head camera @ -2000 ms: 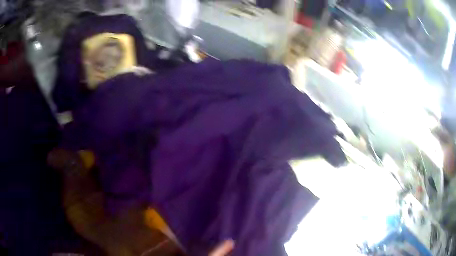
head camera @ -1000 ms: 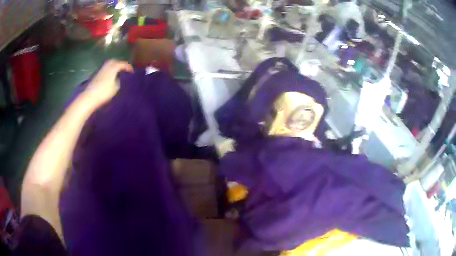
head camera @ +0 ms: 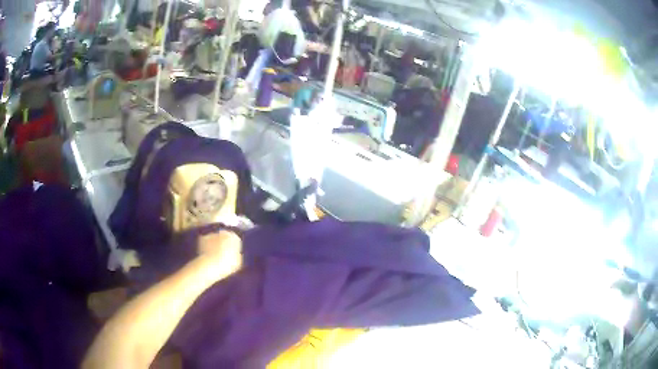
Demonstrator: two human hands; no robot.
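A dark purple garment [head camera: 346,267] lies spread across the near white table. My left hand [head camera: 220,249] reaches in from the lower left and its closed fingers rest on the garment's far left edge, gripping the cloth. My right hand is not in view. A yellow patch [head camera: 317,348] shows under the garment's near edge. More dark purple cloth [head camera: 43,267] hangs in a large heap at the far left. A yellowish square with a round grille [head camera: 205,196] stands just beyond my left hand, with dark cloth around it.
Behind the garment is a white trough [head camera: 267,155]. A white sewing machine [head camera: 361,115] stands beyond it. A red thread cone [head camera: 490,222] is at the right. Glare hides much of the right side. A person [head camera: 42,50] is far back left.
The view has swung left and then back right. My left hand has moved from the purple heap at the left to the far edge of the garment on the table.
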